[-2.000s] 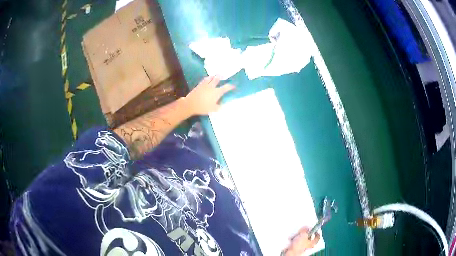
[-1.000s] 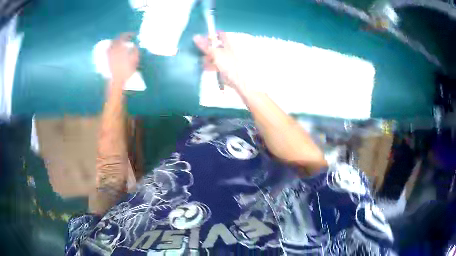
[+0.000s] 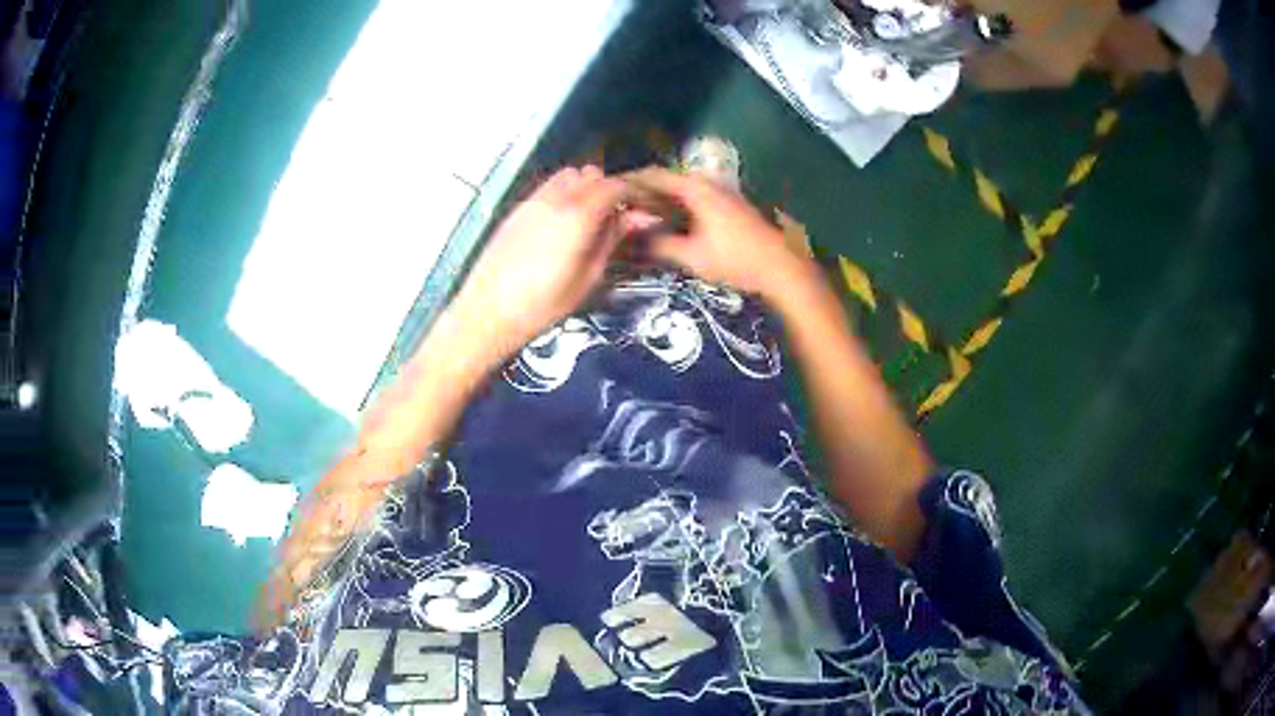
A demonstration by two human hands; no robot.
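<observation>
My left hand (image 3: 552, 238) and my right hand (image 3: 720, 231) are close together in front of my body, beside the bench edge. The fingers are bent and overlap in the view. Whether they hold anything is hidden by the fingers and blur. A large white sheet (image 3: 406, 168) lies flat on the green bench (image 3: 287, 399) to the left of my hands. A crumpled white cloth or glove (image 3: 175, 385) lies farther left, with a smaller white piece (image 3: 249, 504) nearer me. No wrench can be made out.
A pale rail (image 3: 161, 210) runs along the bench's far left side. Yellow-black tape (image 3: 986, 336) marks the green floor at the right. A white and metal machine (image 3: 895, 70) stands at the top, near brown cartons (image 3: 1049, 42).
The view has swung round. My right hand has left the sheet and my left hand the small white piece; both are now together off the bench. The silver tool no longer shows.
</observation>
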